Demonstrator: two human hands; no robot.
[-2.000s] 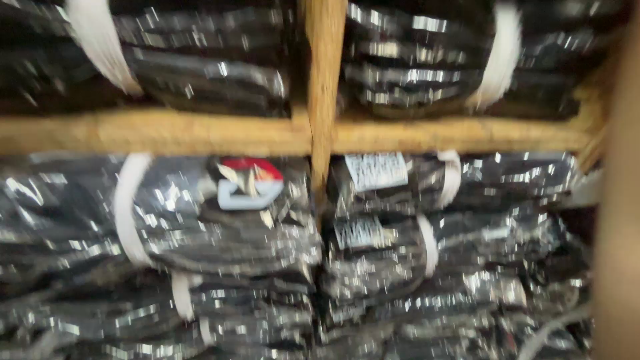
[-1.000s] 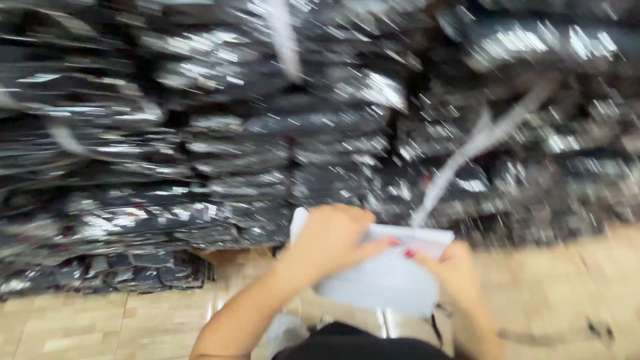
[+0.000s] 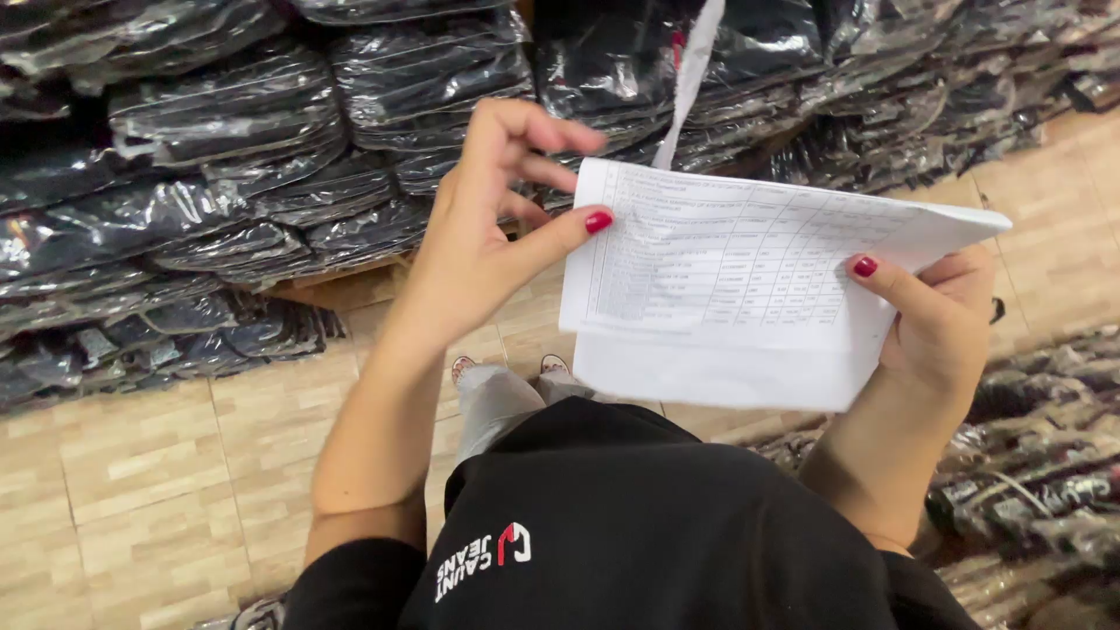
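Observation:
Folded white paper sheets (image 3: 700,289) printed with a table of small writing are in front of my body. My right hand (image 3: 936,315) grips them at their right edge, the thumb on the printed face. At the upper left edge is my left hand (image 3: 507,210), its thumb tip against the paper and its fingers spread and slightly curled behind the edge. Whether those fingers touch the back of the sheets cannot be told. Just beyond the paper's top edge hangs a white strap (image 3: 691,83).
Stacks of dark folded goods in clear plastic (image 3: 227,105) fill the far side. More plastic-wrapped stacks (image 3: 1041,472) lie at the lower right. Tiled floor (image 3: 140,472) runs between them, with my feet (image 3: 553,364) below the paper.
The view has swung down from the wooden shelving to the floor and my body. Since one second ago my left hand has shifted from gripping over the paper to its left edge, fingers now spread.

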